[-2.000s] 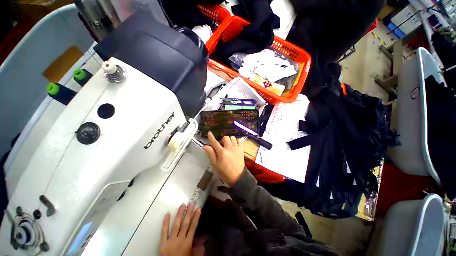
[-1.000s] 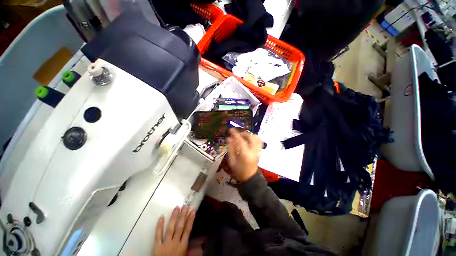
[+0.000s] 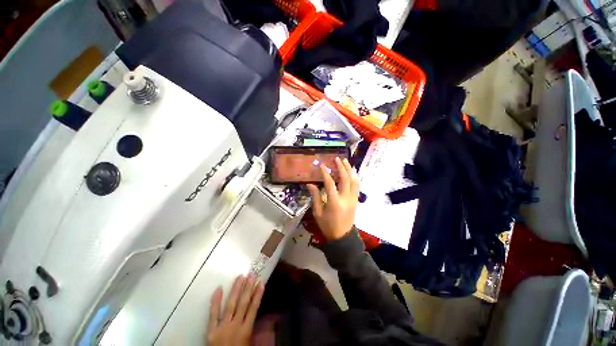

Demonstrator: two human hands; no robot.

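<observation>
The smartphone lies flat on the accessory tray at the sewing machine's right end, its screen lit reddish-brown. My right hand is over the phone's right part, fingers spread, fingertips at the screen; it grips nothing. My left hand rests flat on the white machine bed, fingers a little apart, holding nothing; its wrist is cut off by the bottom edge. Small items and pens show in the tray around the phone.
The white sewing machine fills the left. An orange basket with dark cloth and white pieces stands behind the tray. A paper sheet and heaped dark fabric strips lie to the right. Pale bins stand at the far right.
The phone screen has turned from dark to lit reddish-brown. My right hand has shifted along the phone to its right part, fingers more spread. The purple-white stick no longer shows across the phone.
</observation>
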